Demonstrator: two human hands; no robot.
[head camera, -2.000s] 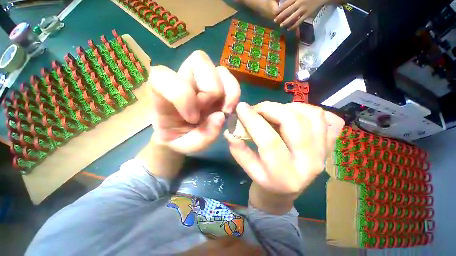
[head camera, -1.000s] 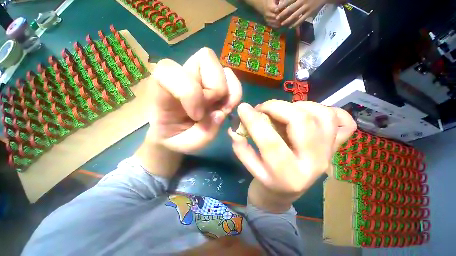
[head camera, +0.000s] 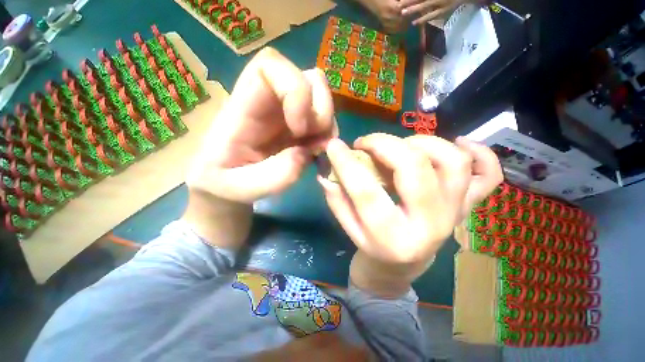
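Note:
My left hand and my right hand meet at the fingertips in the middle of the view, above the bench. A small dark part shows between the fingertips, mostly hidden by them. The thumb and fingers of my right hand pinch it, and a pale tan piece shows partly inside the same hand. The fingertips of my left hand are closed at the dark part's left side; whether they grip it too is hard to tell.
The orange fixture holds green boards in its pockets. Cardboard sheets with rows of red-looped boards lie at left, right and far side. A red bracket lies by the bench machine. Another person's hands rest beyond the fixture.
My left hand has shifted slightly left and up, its fingers turned a little. My right hand stays nearly in place with the dark part. The whole view has shifted slightly.

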